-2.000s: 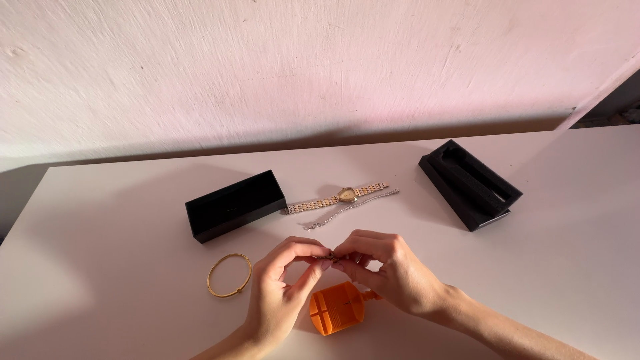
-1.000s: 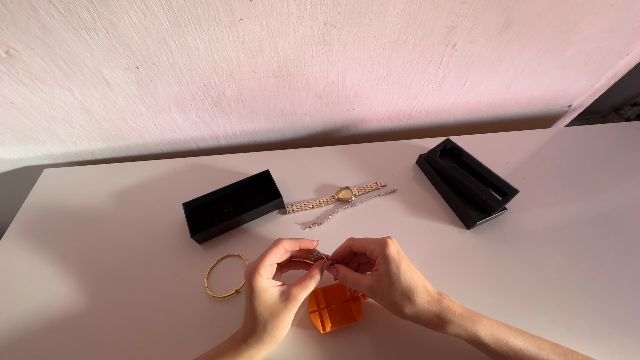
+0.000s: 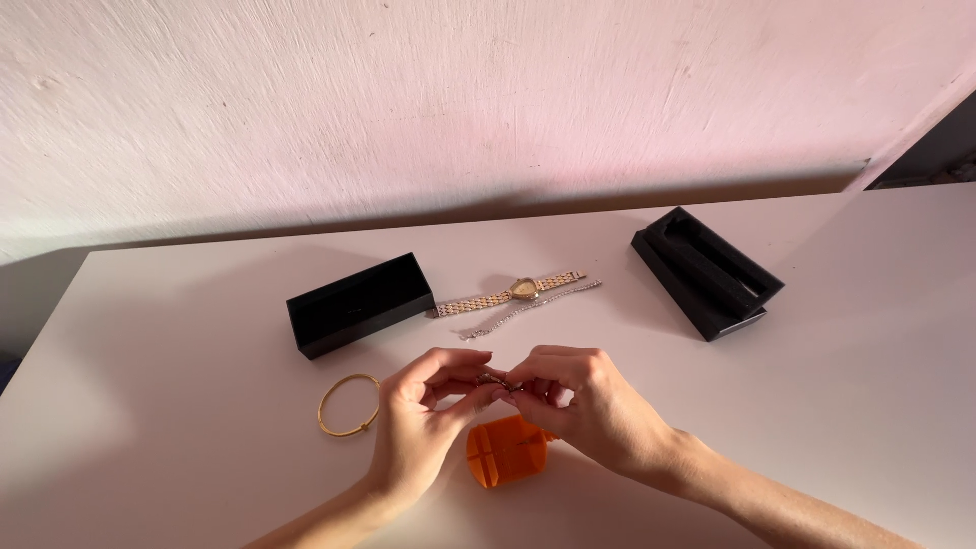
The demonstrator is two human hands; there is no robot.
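Observation:
My left hand and my right hand meet at the fingertips, pinching a small silvery piece of jewellery between them; its exact kind is hard to tell. Just below the fingers lies an orange plastic holder with slots, partly covered by my right hand. Beyond my hands, a gold-toned wristwatch is laid out straight, and a thin silver chain bracelet lies along its near side. A gold bangle rests left of my left hand, partly hidden behind it.
An open black box stands at the left end of the watch. Farther right, a black foam insert lies across another black box part. All sit on a white tabletop against a pale wall.
The silvery piece shows more between my fingertips than two seconds ago. Both hands keep their pinch near the same place, with small finger shifts.

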